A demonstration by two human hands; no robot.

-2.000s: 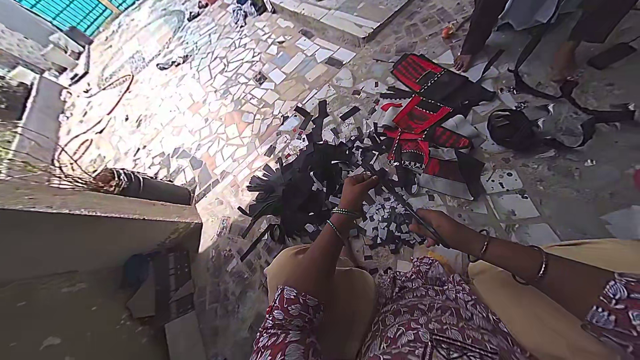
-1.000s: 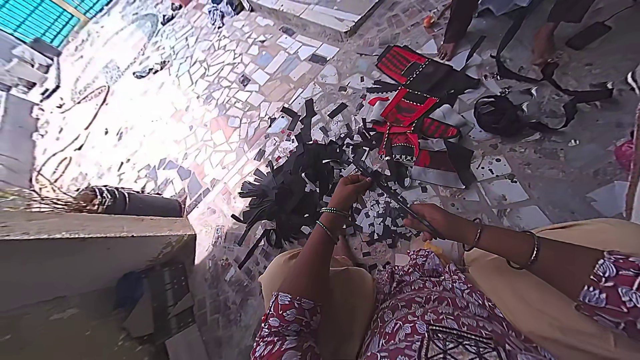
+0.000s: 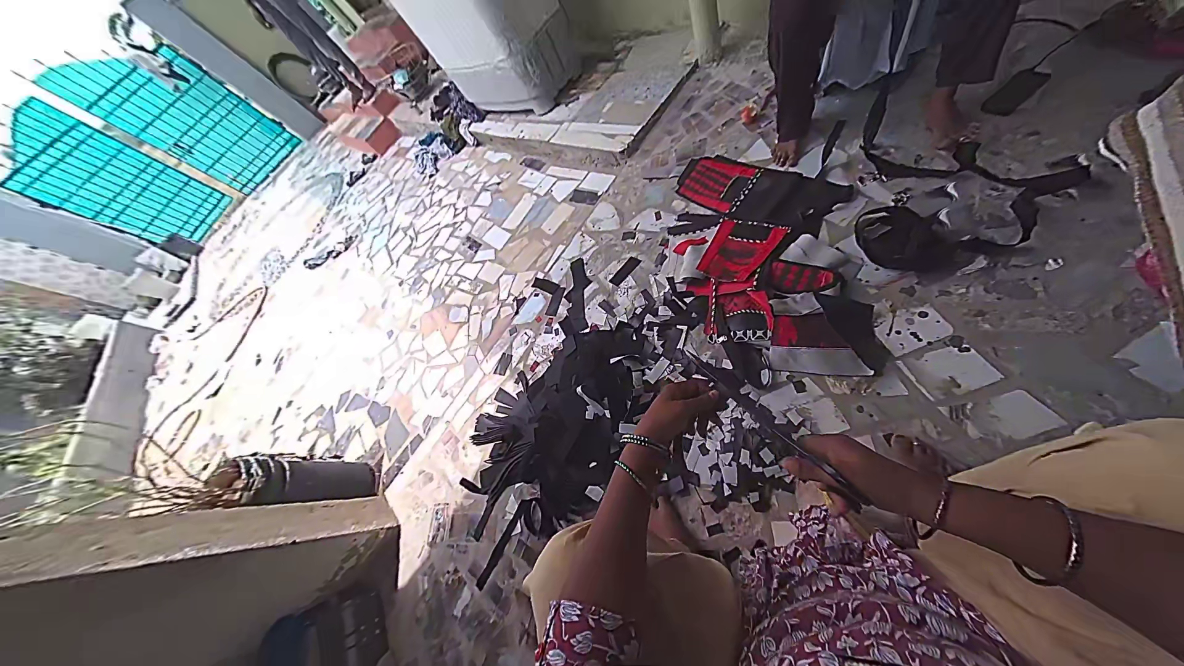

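Observation:
My left hand (image 3: 683, 410), with thin bangles at the wrist, is pinched at the near side of a dark pile; what lies between its fingers is too small to tell. My right hand (image 3: 837, 470) is closed around the near end of a long dark tool, seemingly scissors (image 3: 768, 421), whose far end reaches past my left fingertips. Left of my hands lies a heap of black fabric strips (image 3: 573, 398). Small cut white and black pieces (image 3: 731, 458) are scattered beneath and between my hands. Red and black sewn fabric pieces (image 3: 740, 250) lie beyond them.
Another person's bare feet (image 3: 948, 120) are at the upper right, near black straps and a dark bundle (image 3: 902, 238). A low wall (image 3: 185, 546) stands at the lower left, with a dark cylinder (image 3: 310, 481) behind it. A turquoise gate (image 3: 148, 148) is at the far left.
The view has tilted up, showing more of the gate and the far yard. Both hands stay near the pile, the dark tool still in my right hand.

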